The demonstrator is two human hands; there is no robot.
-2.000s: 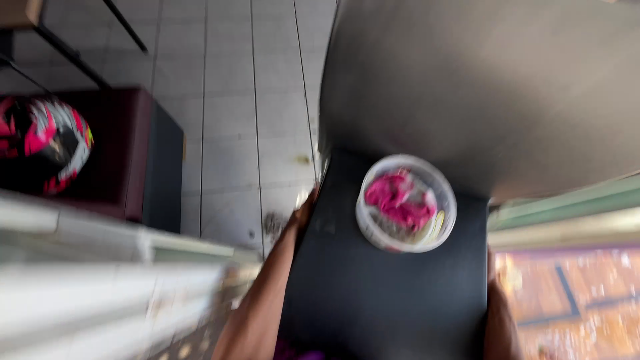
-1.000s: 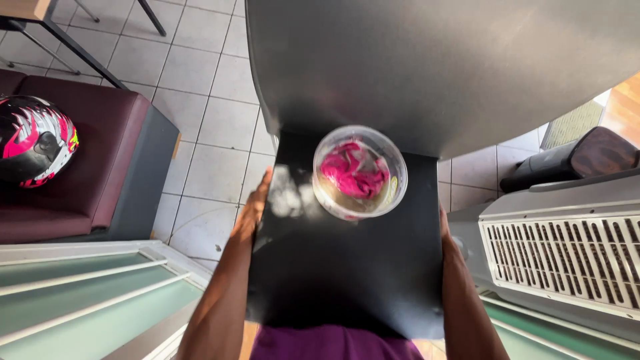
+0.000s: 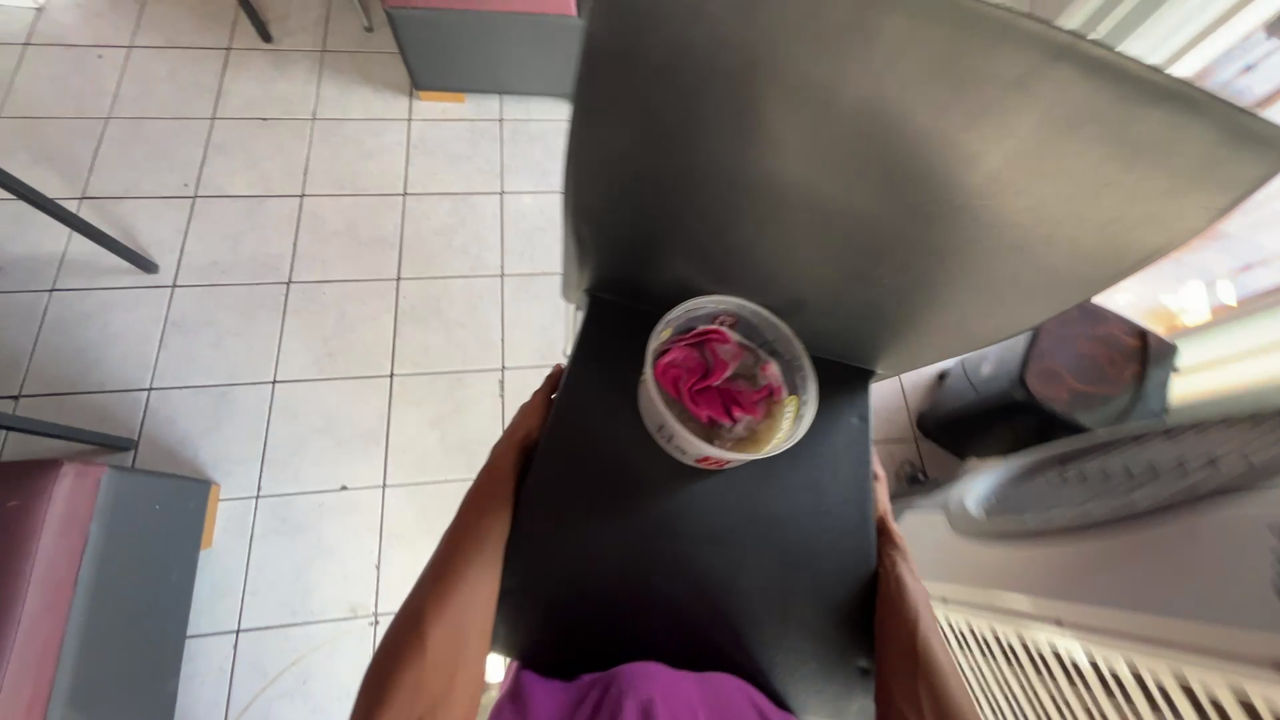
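Observation:
A black chair (image 3: 690,540) is carried in front of me, its broad, curved backrest away from my body. My left hand (image 3: 535,415) grips the left edge of the seat and my right hand (image 3: 882,500) the right edge; the fingers of both are mostly hidden by the seat. On the seat, near the backrest, stands a clear round plastic tub (image 3: 690,445) with printing on its side. Inside it lies a wet-looking, crumpled pink cloth (image 3: 715,375) with a little murky liquid around it. Neither hand touches the tub.
White floor tiles (image 3: 330,430) stretch along the left. A maroon and grey bench (image 3: 145,580) stands at lower left, another (image 3: 490,50) at the top. Thin dark furniture legs (image 3: 80,220) reach in from the left. To the right are a black bin-like object (image 3: 1030,380) and a slatted grille (image 3: 1060,660).
The view has turned and moved on with the chair; the helmet on the bench has left the view. Both hands stay on the seat's sides, and the tub remains on the seat.

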